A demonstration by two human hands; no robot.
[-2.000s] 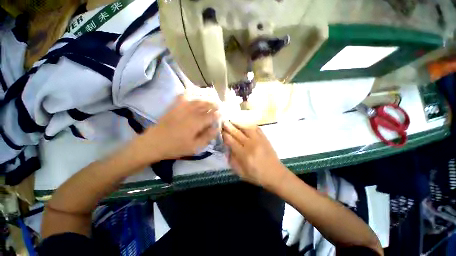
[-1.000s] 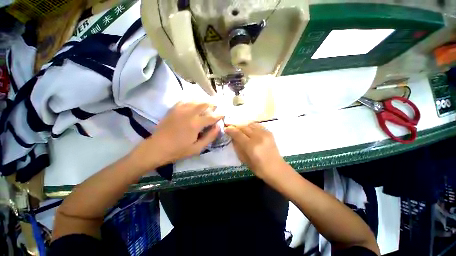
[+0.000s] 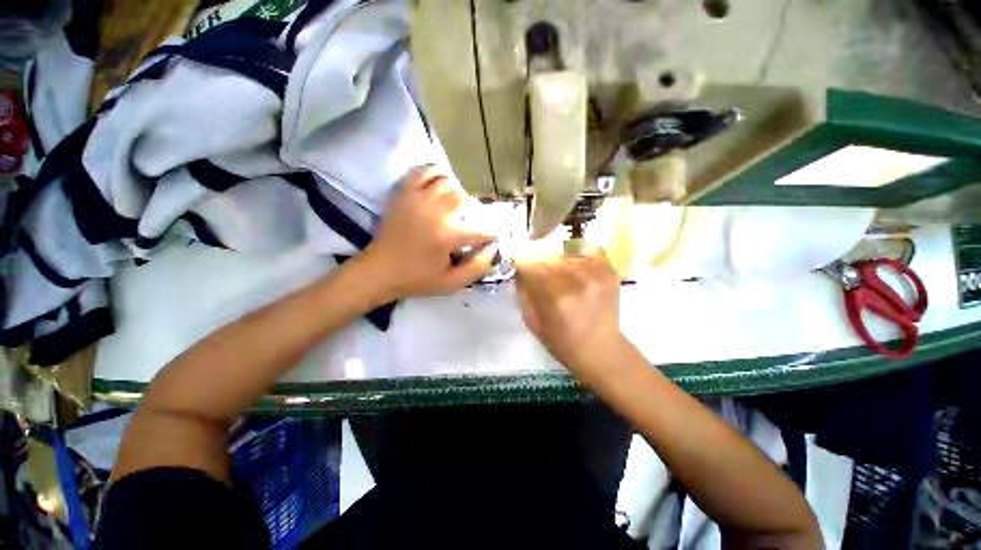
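Observation:
A white garment piece with navy stripes (image 3: pixel 242 140) lies heaped on the table left of the sewing machine (image 3: pixel 635 64). The presser foot area (image 3: pixel 578 239) is brightly lit. My left hand (image 3: pixel 430 236) is just left of the needle area, its fingertips on a small folded garment edge (image 3: pixel 497 269). My right hand (image 3: pixel 570 301) is against the same edge from the right, its fingers bent and partly lost in glare. The fingertips of both hands are close together. The needle itself is not clear.
Red-handled scissors (image 3: pixel 886 306) lie on the table at the right. A white rounded sheet (image 3: pixel 796 239) lies under the machine arm. The green table edge (image 3: pixel 452 389) runs across the front. A blue basket (image 3: pixel 282 478) and white and navy cloth (image 3: pixel 699 505) are below it.
The view has shifted, so machine and scissors appear further right. My right hand has moved up nearer the presser foot, with its fingers more bent. Less of the folded edge shows between my hands.

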